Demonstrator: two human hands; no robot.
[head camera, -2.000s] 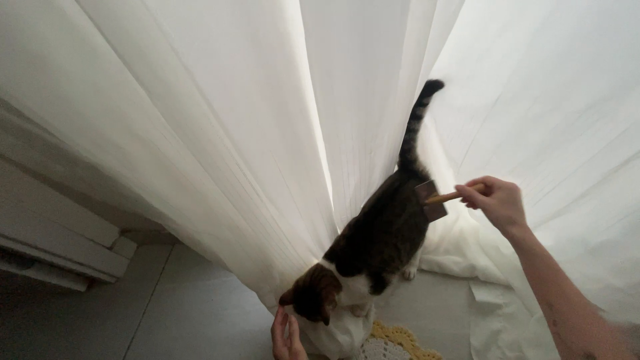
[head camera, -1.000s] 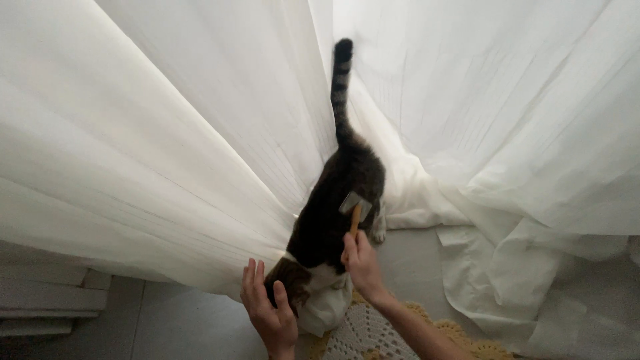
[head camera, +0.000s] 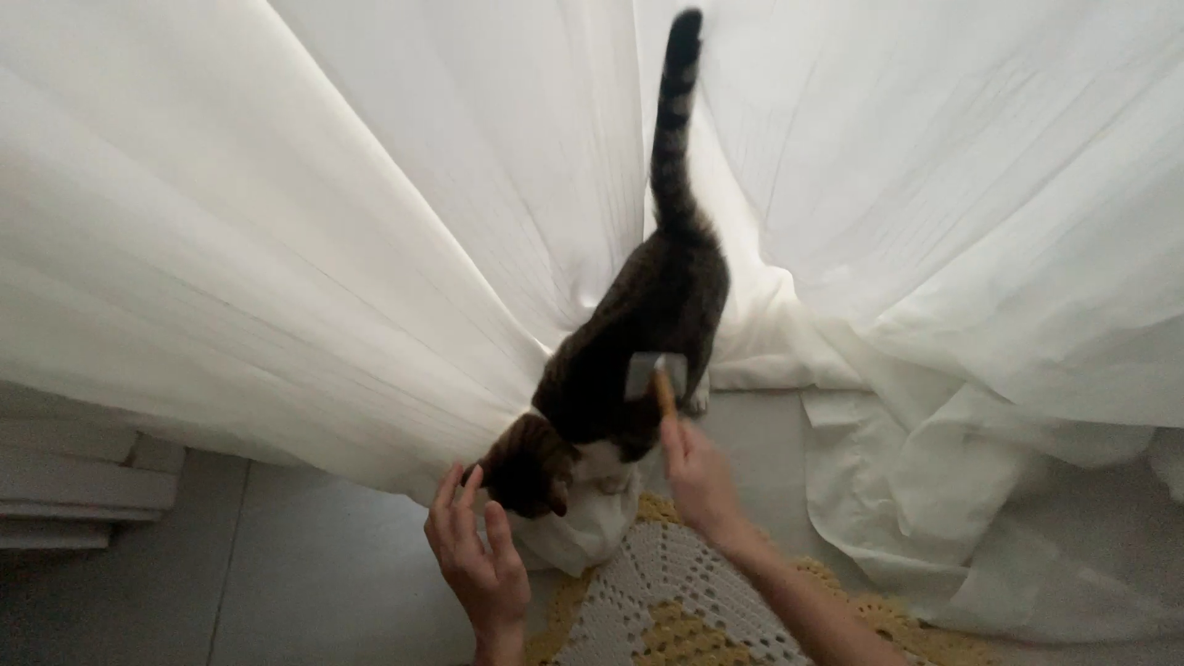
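A dark tabby cat with white patches stands with its head low and its striped tail raised, in front of a sheer white curtain. My right hand grips the wooden handle of a slicker-type pet brush, whose flat rectangular head lies over the cat's side. My left hand is beside the cat's head at the lower left, fingers apart and holding nothing; the fingertips are at the head, and whether they press on it I cannot tell.
White curtains hang behind the cat, and their loose fabric bunches on the tiled floor at right. A white and yellow crocheted rug lies below the cat. At the far left is a white ledge or furniture base.
Two seconds ago the brush was near the base of the cat's tail; now it is farther forward on its side. More of my left hand shows. The view has shifted, with more rug visible.
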